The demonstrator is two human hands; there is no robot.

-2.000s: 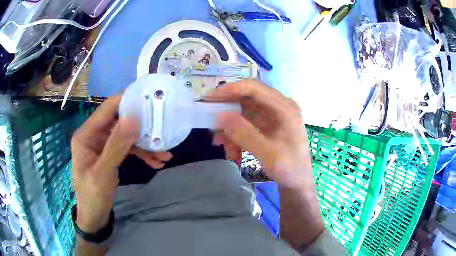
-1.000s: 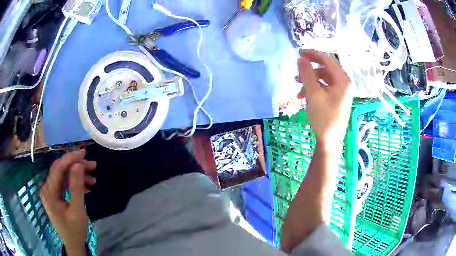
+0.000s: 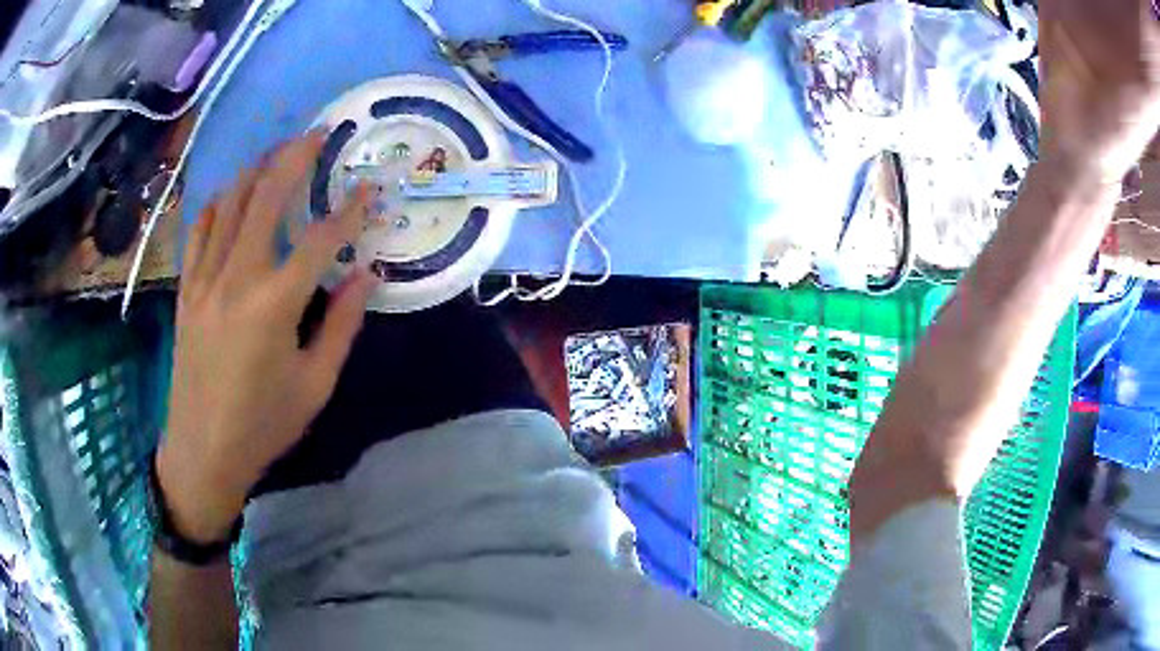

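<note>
The white round lamp housing (image 3: 504,242) lies on the blue mat, with curved dark slots around its hub and small parts and wires in the hub. A pale strip (image 3: 477,183) lies across the hub and the neck on the right. My left hand (image 3: 261,305) is over the left side of the housing, fingers spread; whether the fingertips touch it is unclear. My right hand (image 3: 1104,76) is at the top right, cut off by the picture's edge, so its fingers are hidden. A round milky cover (image 3: 719,92) lies on the mat, overexposed.
Blue-handled pliers (image 3: 534,112) and a white cord (image 3: 614,165) lie behind and right of the housing. A clear parts bag (image 3: 878,102) is at the right. Below the bench edge are an open parts box (image 3: 626,392), a green crate (image 3: 795,439) and a darker crate (image 3: 108,420) at left.
The milky cover was in my hands and now lies on the mat. My left hand has moved up onto the housing. My right hand has reached out to the far right. The view has shifted.
</note>
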